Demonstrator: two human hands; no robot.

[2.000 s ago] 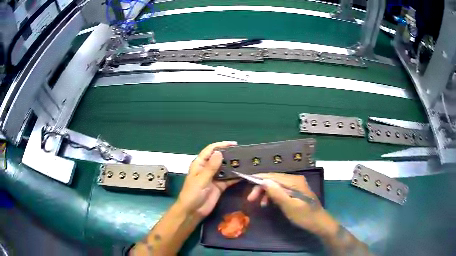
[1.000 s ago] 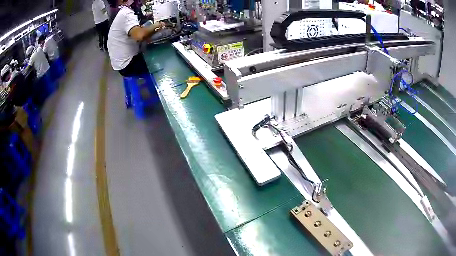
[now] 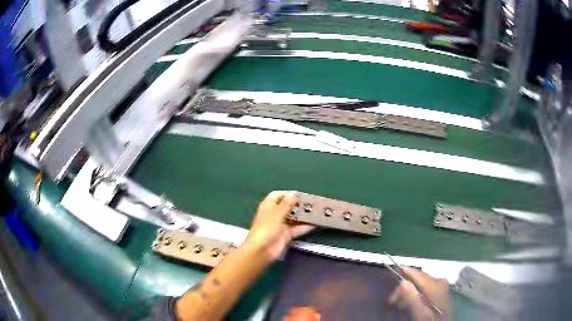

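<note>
My left hand [image 3: 273, 221] is shut on the left end of a grey-brown fixture block [image 3: 338, 214] and holds it over the green surface beyond the tray. Its face with four round seats shows. My right hand [image 3: 419, 294], blurred, holds thin silver tweezers [image 3: 401, 273] over the right side of the black tray [image 3: 338, 282], apart from the block. An orange-red lump [image 3: 302, 314] lies in the tray, cut off by the bottom edge. Whether the tweezers hold a part cannot be told.
Another block [image 3: 191, 248] lies left of my left forearm. A blurred block [image 3: 483, 287] lies right of my right hand. Blocks [image 3: 469, 219] sit at the right guide strips. A row of blocks [image 3: 342, 117] lies on the far rail. A machine frame [image 3: 150, 81] stands left.
The view swung left to the aisle and a seated person, then came back. Compared with the oldest frame, the tweezers have moved from the held block to its lower right.
</note>
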